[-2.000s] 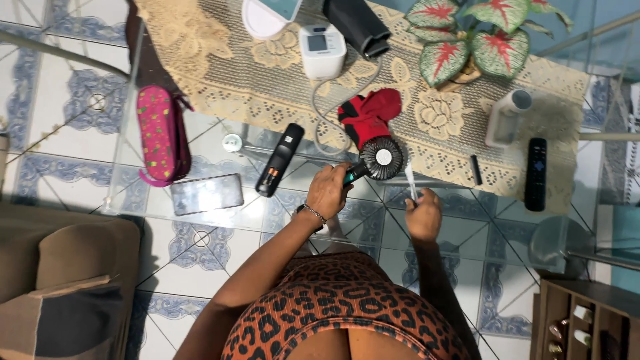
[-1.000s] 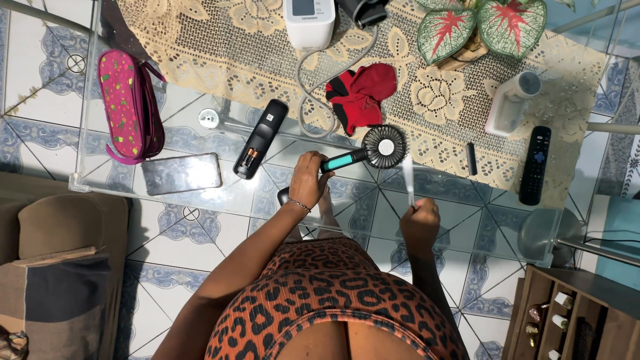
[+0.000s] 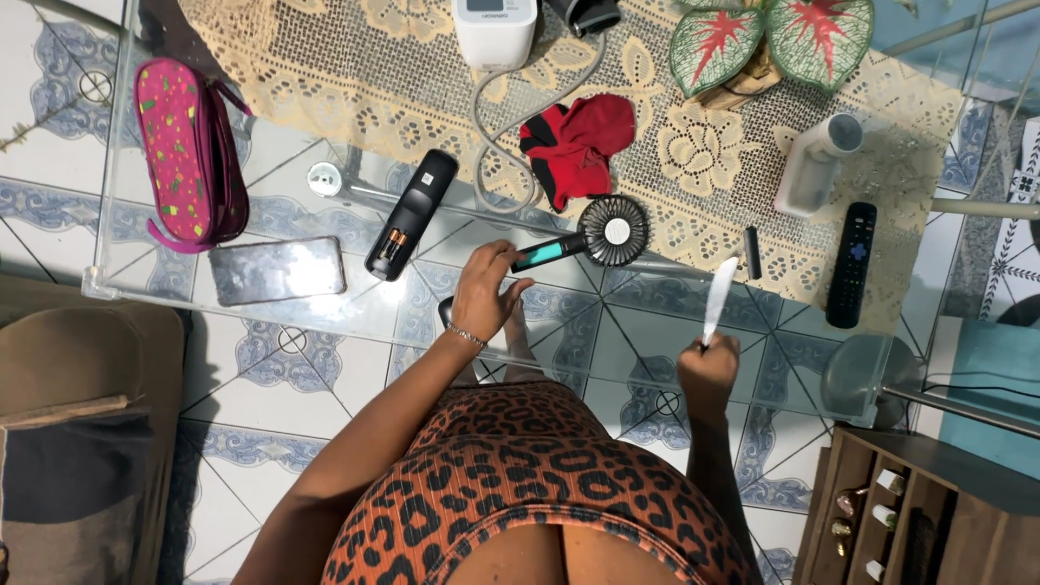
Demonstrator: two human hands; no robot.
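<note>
My left hand (image 3: 485,294) is at the handle end of a small black handheld fan (image 3: 615,231), whose handle shows a turquoise strip. Whether the fingers grip the handle or only touch it is not plain. My right hand (image 3: 708,370) is closed around a table knife (image 3: 718,301), its pale blade pointing away from me. Red and black fabric (image 3: 578,146) lies just beyond the fan. A short black piece (image 3: 752,253) rests close to the knife's tip. Left of my left hand lies a black remote control (image 3: 411,215), its battery compartment uncovered with batteries showing.
On the glass table (image 3: 382,327) lie a smartphone (image 3: 278,270), a pink pencil case (image 3: 188,154) and a second remote (image 3: 851,265). A lace runner (image 3: 390,97) carries a blood pressure monitor (image 3: 494,32), a whitish bottle (image 3: 816,166) and a potted plant (image 3: 719,49). A wooden shelf (image 3: 918,504) stands lower right.
The fan's handle has come into fuller view as my left hand's fingers have loosened around it. My right hand still holds the knife. The view has moved closer to the table.
</note>
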